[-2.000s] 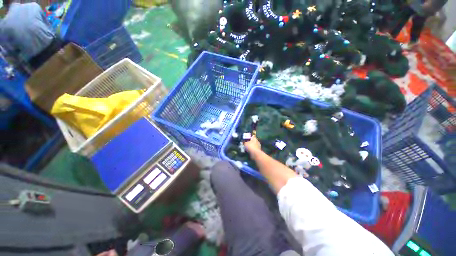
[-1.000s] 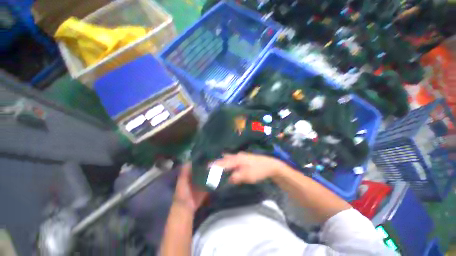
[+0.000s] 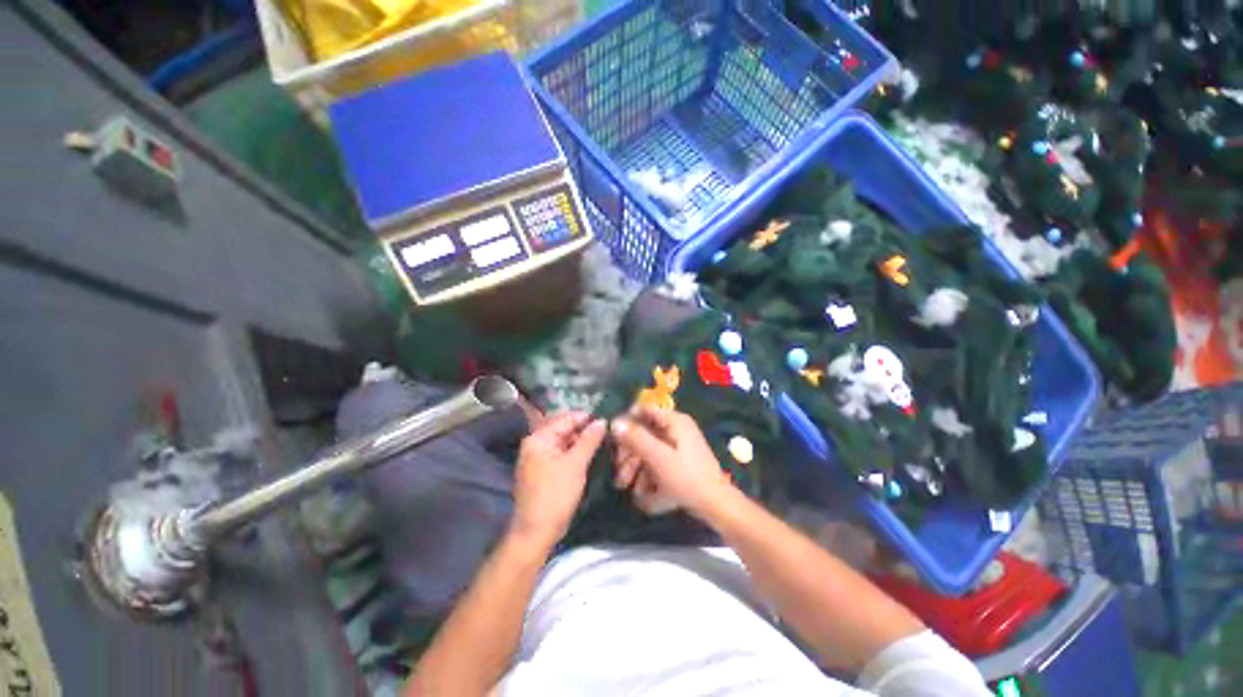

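A limp dark green plush wreath cover (image 3: 682,368) lies over my lap beside the blue tub, with a gingerbread figure, a red-and-white decoration and pompoms showing. My left hand (image 3: 556,463) and my right hand (image 3: 664,456) pinch its near edge, fingertips close together. The steel filling nozzle (image 3: 361,459) sticks out of the grey panel to the left, its open end bare, just left of my left hand. The blue plastic tub (image 3: 941,565) on the right is full of more green covers (image 3: 941,354).
A weighing scale (image 3: 450,150) stands ahead, a white basket (image 3: 293,61) with yellow cloth behind it. A blue mesh crate (image 3: 600,204) holds some fluff. A wreath heap (image 3: 1091,123) lies at the far right, another blue crate (image 3: 1145,504) at right. A switch box (image 3: 141,159) is on the panel.
The cover has come out of the tub onto my lap. My right hand has moved back from the tub to beside my left hand. The view has shifted, showing more nozzle and panel.
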